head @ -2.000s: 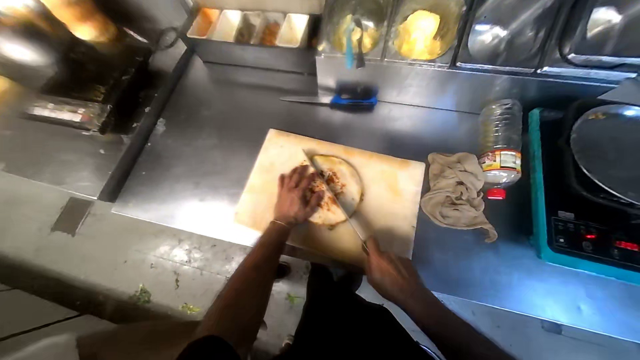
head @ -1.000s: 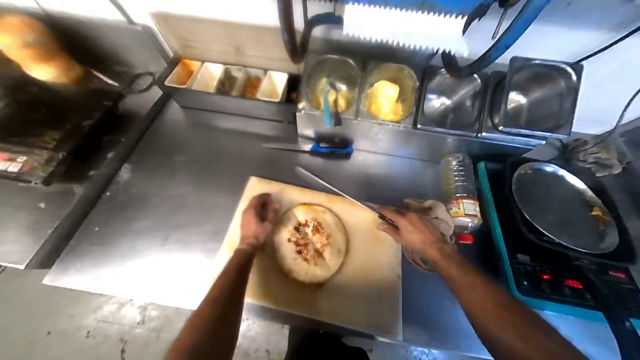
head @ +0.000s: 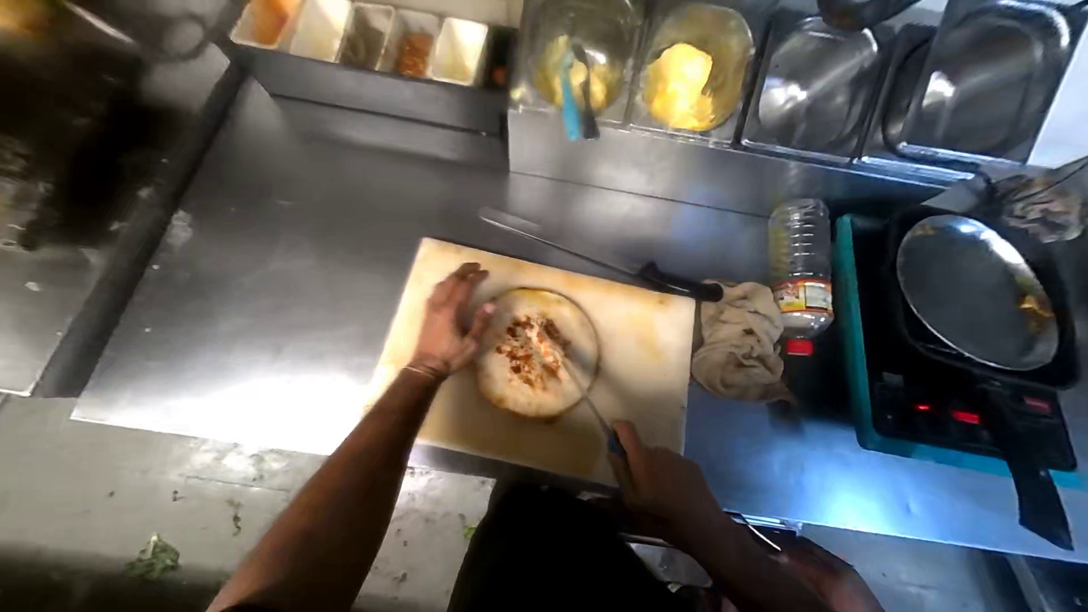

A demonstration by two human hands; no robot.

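A round flatbread (head: 531,399) with crumbly brown and white filling (head: 529,350) in its middle rests on a pale cutting board (head: 646,357). At its left edge is my left hand (head: 449,327), fingers spread, fingertips at the rim and holding nothing. My right hand (head: 663,476), lower right of the bread, grips a blue-handled tool (head: 597,418), probably a spreader or knife; its blurred blade reaches over the filling. A long knife with a black handle (head: 684,283) lies across the board's far edge, its tip on the steel counter (head: 280,280).
Right of the board lie a crumpled cloth (head: 739,348) and a plastic bottle (head: 801,255). Farther right, a pan (head: 977,293) sits on a lit cooktop (head: 858,340). Along the back stand small condiment tubs (head: 459,51), a tub of yellow food (head: 684,85) and steel pans (head: 812,93).
My right hand has put the long knife down at the board's far edge and now holds the blue-handled tool, which lay on the counter before. My left hand's fingers have spread at the bread.
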